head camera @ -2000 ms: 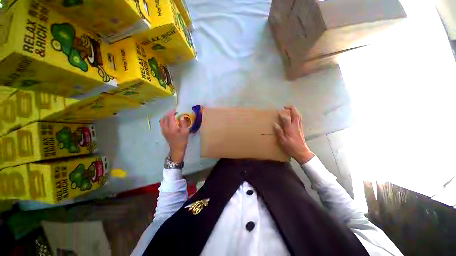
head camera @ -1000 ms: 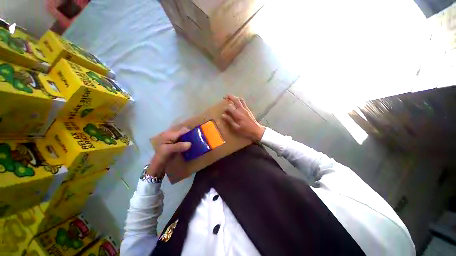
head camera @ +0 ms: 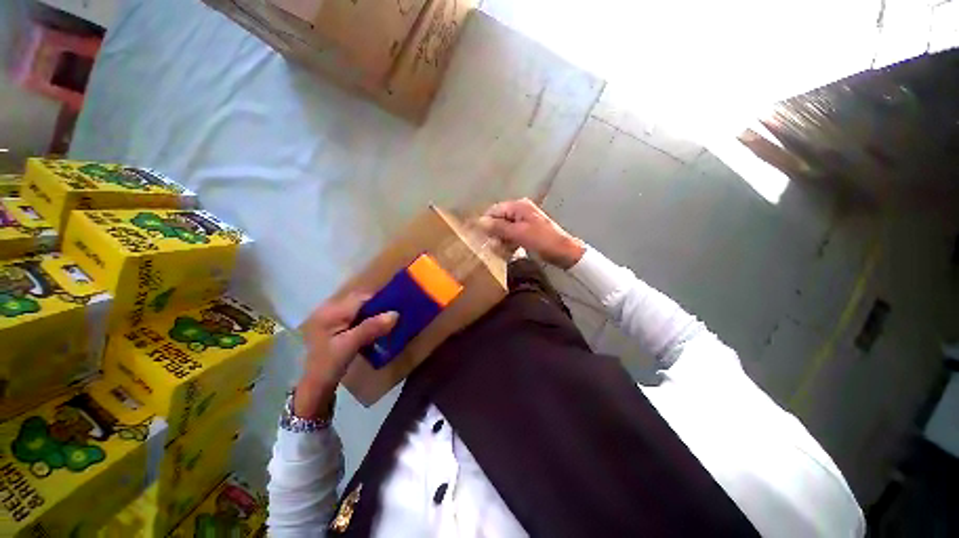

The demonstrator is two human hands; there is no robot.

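Note:
A brown shipping carton (head camera: 384, 257) lies against my front, its face turned up and tilted in the view. My left hand (head camera: 342, 331) grips the blue-purple tape dispenser (head camera: 408, 311) with its orange end, on top of the carton. My right hand (head camera: 529, 230) is at the carton's right end, fingers bent together at its edge. A shiny strip, apparently clear tape, shows on the carton near these fingers. Whether the fingers pinch the tape or the carton edge I cannot tell.
Yellow retail gift boxes (head camera: 152, 257) are stacked at the left. A larger brown carton (head camera: 363, 47) stands at the top on the pale blue sheeting (head camera: 237, 137). A red object (head camera: 55, 65) is at the far upper left. Grey floor shows at the right.
The dispenser has gone from beside the carton's left end to on top of it. My right hand has moved to the right end's edge. The view has turned, and the carton now lies slanted.

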